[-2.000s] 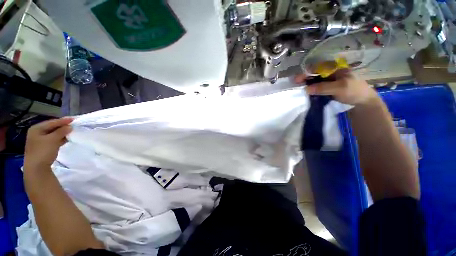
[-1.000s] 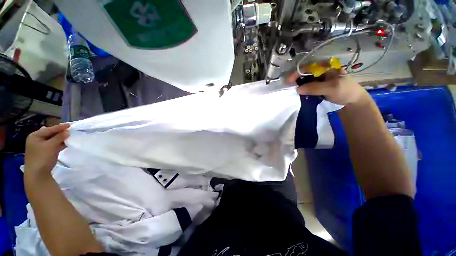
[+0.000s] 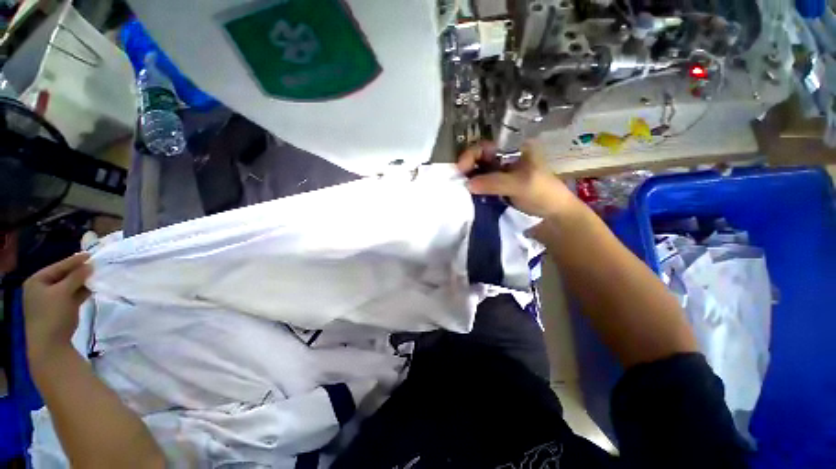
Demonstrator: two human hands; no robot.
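Observation:
A white garment panel (image 3: 302, 256) is stretched between my hands across the front of the machine. My left hand (image 3: 57, 298) pinches its left end. My right hand (image 3: 521, 181) grips the right end of its upper edge, just right of the needle area (image 3: 412, 172), above a navy band (image 3: 486, 243). A short white flap (image 3: 519, 249) hangs beyond the band. A small dark object shows at my right fingers; I cannot tell what it is. The white machine head (image 3: 385, 119) with a green badge stands over the upper edge.
A garment pile (image 3: 211, 366) with navy trim lies at left and over my lap. A blue bin (image 3: 797, 275) at right holds white pieces. Metal machine parts (image 3: 587, 64), a red light and yellow pieces (image 3: 610, 139) are at upper right. A water bottle (image 3: 160, 114) stands behind at left.
The panel and navy band have moved left through the needle area. My right hand has moved left, close to the needle; my left hand has moved slightly left and down. More of the bin shows.

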